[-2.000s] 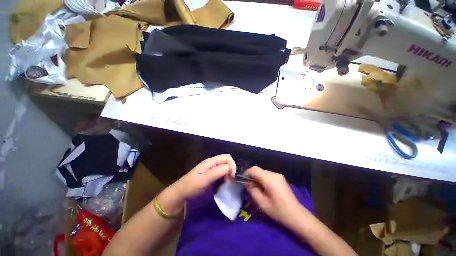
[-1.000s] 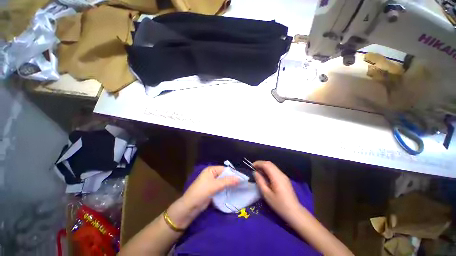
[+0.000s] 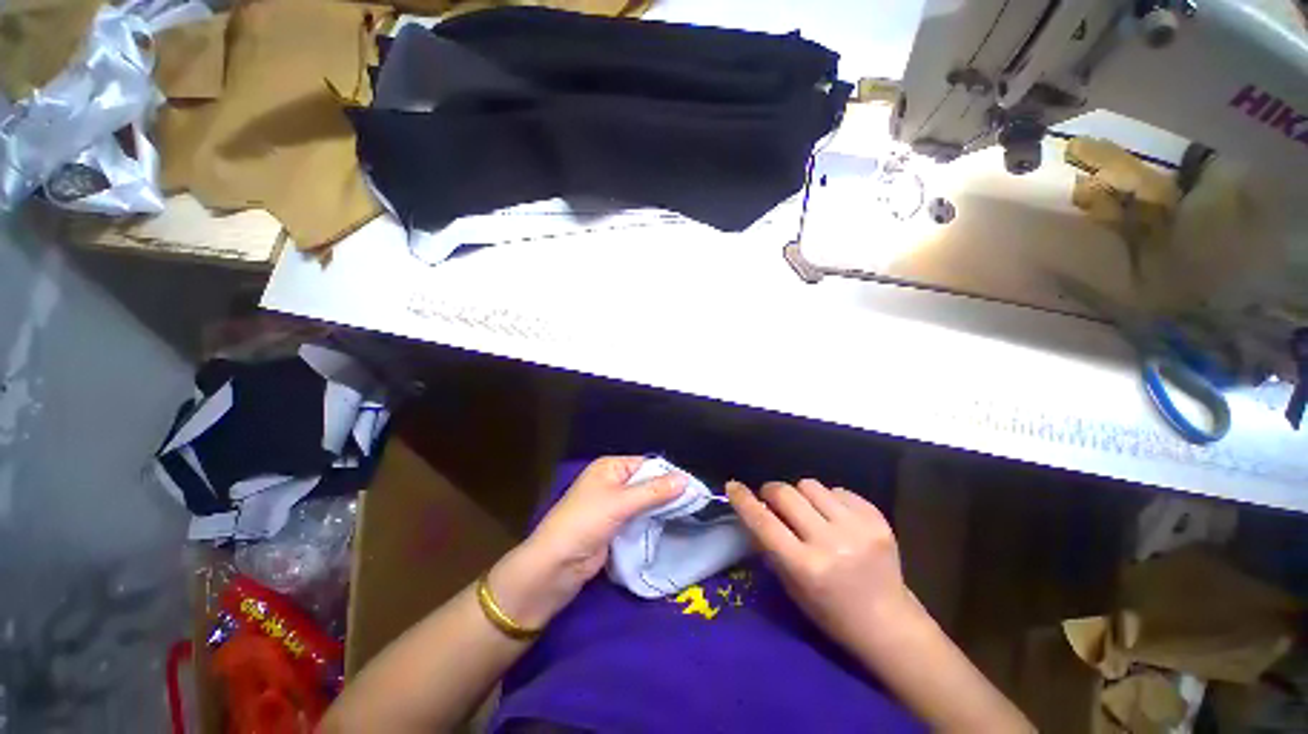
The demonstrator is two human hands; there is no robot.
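A small pale sewn piece [image 3: 667,555] lies over my purple-clothed lap, its white-grey side up. My left hand [image 3: 610,509] pinches its upper left edge between thumb and fingers. My right hand [image 3: 825,545] is at the piece's right side, fingers curled, with a thin bright line at its fingertips that touches the piece's top edge. I cannot tell whether the line is a thread or the tip of a metal tool. The inside of the right hand is hidden.
Black cut panels [image 3: 603,122] lie on the white table [image 3: 574,301], left of the sewing machine [image 3: 1090,72]. Blue-handled scissors [image 3: 1188,399] are at the right. Tan fabric [image 3: 280,122] is at the left. A black-and-white heap [image 3: 266,430] and a red bag [image 3: 273,660] are low at left.
The piece has turned from its black-and-pale pointed hang to lie spread on the lap. My right hand has moved slightly right, and the thin dark tool seen earlier no longer shows clearly.
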